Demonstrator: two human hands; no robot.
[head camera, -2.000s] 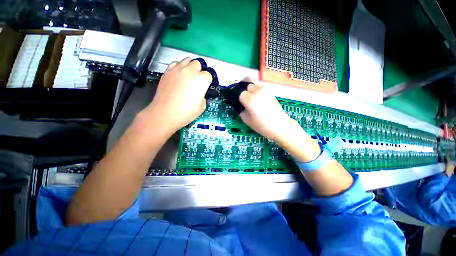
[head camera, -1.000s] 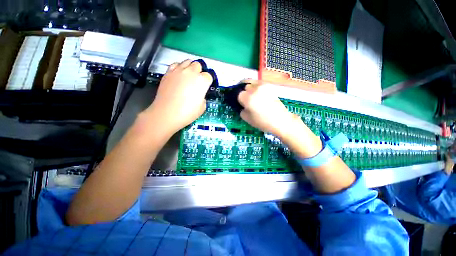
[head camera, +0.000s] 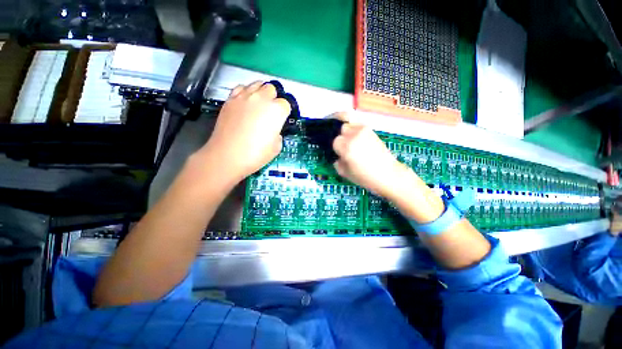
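Note:
Green PCB panels (head camera: 307, 208) lie end to end between the pale metal rails of the line. My left hand (head camera: 252, 129) is at the upper left edge of the nearest panel, with black finger cots on its fingertips. My right hand (head camera: 365, 153), also with black finger cots, is just right of it over the panel's upper edge. The fingertips of both hands are bent down and close together. Whether they hold a small part is hidden by the dark cots. A light blue wrist strap (head camera: 447, 215) is on my right wrist.
A dark component tray (head camera: 409, 58) with red-orange edges lies on green matting (head camera: 300, 48) beyond the rail. A white paper sheet (head camera: 500, 75) is right of it. A black barcode scanner (head camera: 198, 65) stands at upper left, near boxes of white pieces (head camera: 99, 88). Another person's hand (head camera: 616, 223) shows at far right.
My right hand has shifted slightly right, and its fingertips are a little farther from my left hand's. My left hand stays in nearly the same place.

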